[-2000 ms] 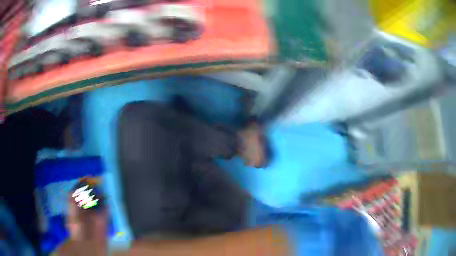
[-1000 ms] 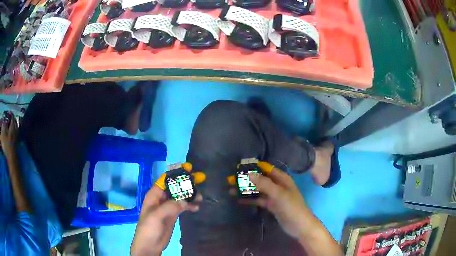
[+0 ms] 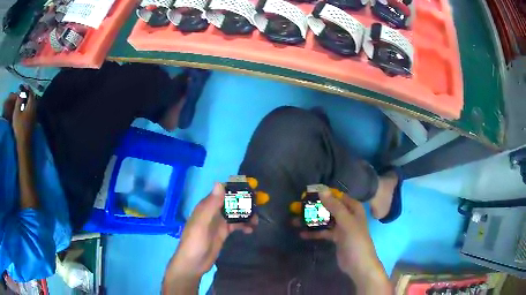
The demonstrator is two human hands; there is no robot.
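Observation:
My left hand holds a black smartwatch over my lap, its lit screen facing up and a short piece of pale strap above the case. My right hand holds a second smartwatch, also lit, with its thumb at the case's upper right edge. Yellow-orange covers show on fingertips beside both watches. The two watches are apart, at about the same height. The screen content is too bright and small to read.
A salmon-pink foam tray with rows of pale-strapped watches lies on the green bench. Another tray is at the upper left. A blue stool and a co-worker in blue are left. A grey box stands right.
Since one second ago, both hands and watches appear farther right, while the bench and trays have shifted right and up in view. The left thumb has moved from below its watch to the case's left side.

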